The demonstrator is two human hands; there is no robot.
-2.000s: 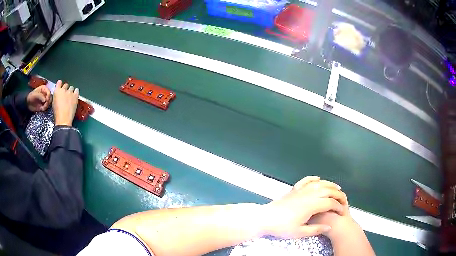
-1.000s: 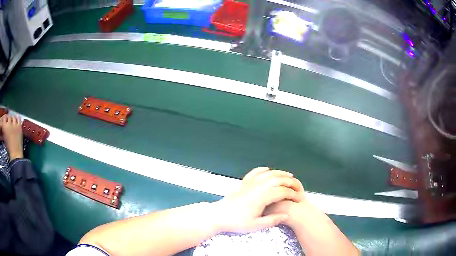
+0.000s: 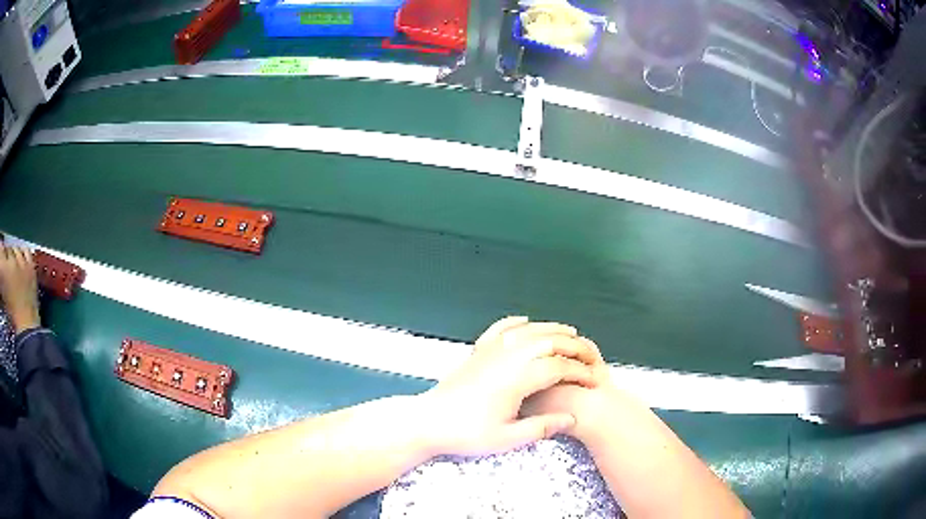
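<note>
My left hand (image 3: 505, 380) lies over my right hand (image 3: 569, 393), the two clasped near the metal strip at the lower middle. Their fingers are folded together and nothing shows between them; the palms are hidden. A parts tray covered with small silver parts (image 3: 505, 485) is below the hands, partly hidden by my wrists. A red-brown fixture with four seats (image 3: 175, 376) lies on the green surface to the left of my forearm. Another red-brown fixture (image 3: 215, 224) lies beyond the nearest metal strip.
Metal guide strips (image 3: 305, 322) cross the green surface, with a cross bracket (image 3: 530, 127) farther back. A blue bin (image 3: 330, 18), red bin (image 3: 434, 22) and small blue-edged tray (image 3: 558, 28) are at the far side. A large red-brown plate (image 3: 871, 335) is at right. A neighbour's sleeve (image 3: 53, 405) is at left.
The view has swung right, so the bench, fixtures and neighbour appear farther left. The neighbour is now mostly out of the picture. My hands stay clasped over the tray.
</note>
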